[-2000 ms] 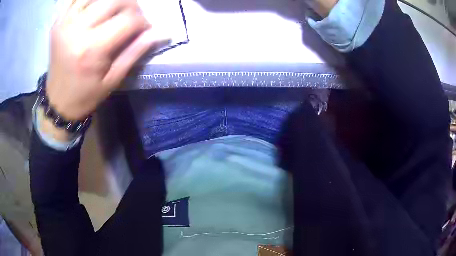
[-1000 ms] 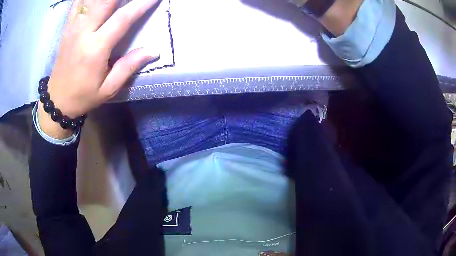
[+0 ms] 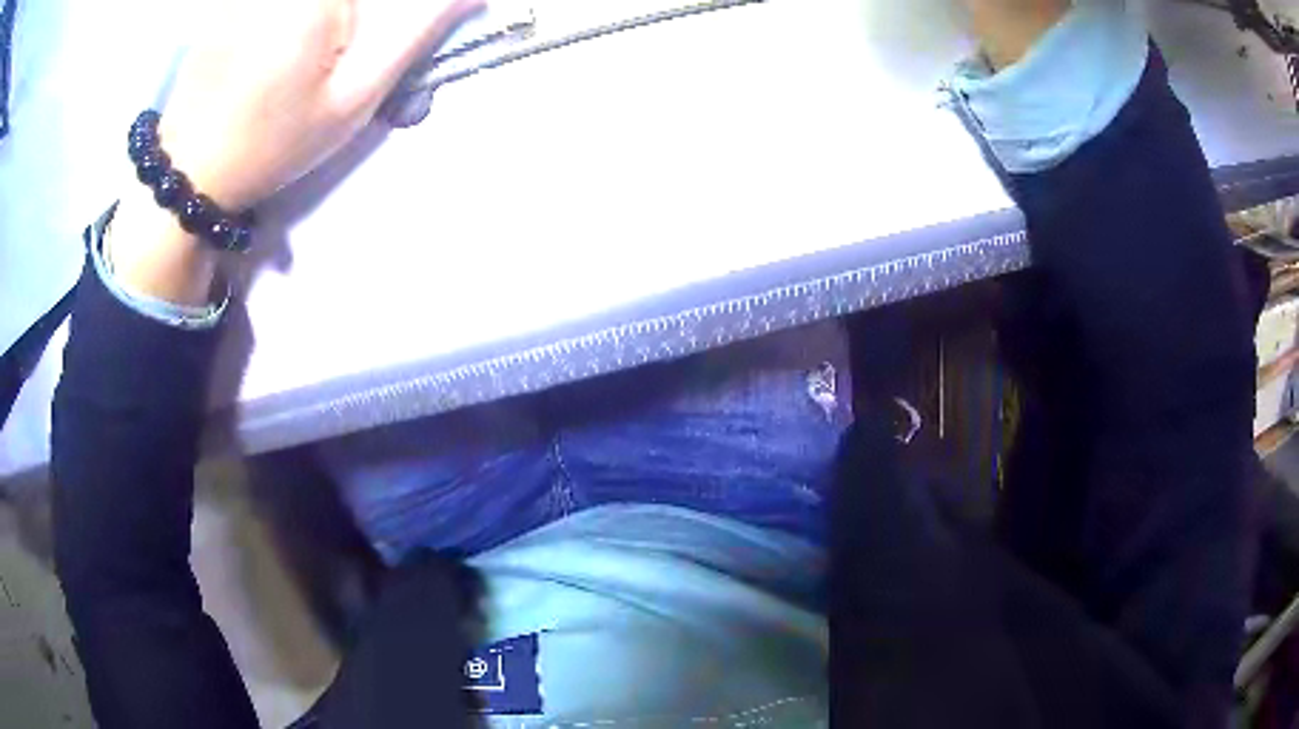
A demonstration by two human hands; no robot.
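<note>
My left hand (image 3: 271, 107), with a black bead bracelet, is over the left of the bright white table (image 3: 613, 200). Its fingertips are cut off by the top edge, so I cannot tell whether it holds anything. My right hand (image 3: 1017, 26) is at the top right, blurred and mostly out of the picture; its fingers are hidden. Right of my left hand, a thin slide plate line (image 3: 606, 39) crosses the table, with a small rounded dark end (image 3: 410, 107). The glare hides any pale cloth.
The grey table edge with ruler marks (image 3: 641, 331) slants up to the right, above my lap in blue jeans (image 3: 670, 456). A dark object (image 3: 1261, 26) is at the far top right. Stacked items (image 3: 1275, 335) stand beyond the table on the right.
The view has turned and the table edge now slants. The dark-edged outline beside my left hand is no longer visible; the slide plate line shows instead. My right hand is further out of view.
</note>
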